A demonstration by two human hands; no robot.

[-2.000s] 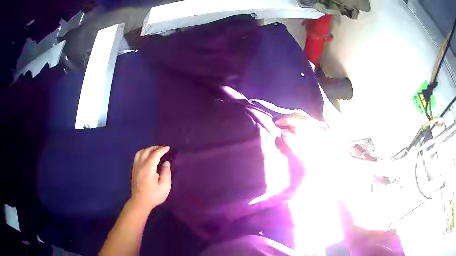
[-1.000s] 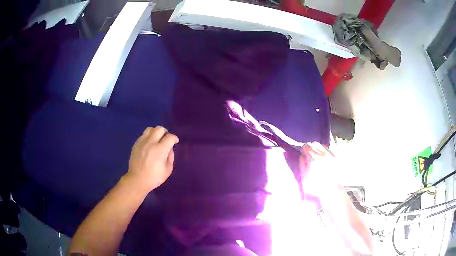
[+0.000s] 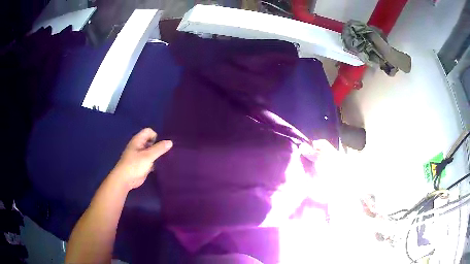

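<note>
A dark purple garment [image 3: 227,139] lies spread over the blue-violet table cover [image 3: 77,149]. Folds run diagonally across its upper right part. My left hand [image 3: 141,154] is at the garment's left edge, thumb pointing right and fingers curled; whether it pinches the cloth is unclear. My right hand [image 3: 318,148] is at the garment's right side, at the end of the folds, mostly washed out by glare; its grip cannot be made out. The garment's lower right part is lost in glare.
Two long white strips lie at the far side, one pointing toward me [image 3: 122,62], one across [image 3: 268,30]. A grey-green rag [image 3: 373,46] hangs by a red pipe [image 3: 350,82]. Cables [image 3: 412,211] and a green-and-yellow sticker [image 3: 434,167] are at right. Dark cloth [image 3: 51,51] is at far left.
My left hand has moved slightly left, its thumb now extended. My right hand stays at the right side. The garment's diagonal folds look straighter and its middle smoother. The view has shifted slightly.
</note>
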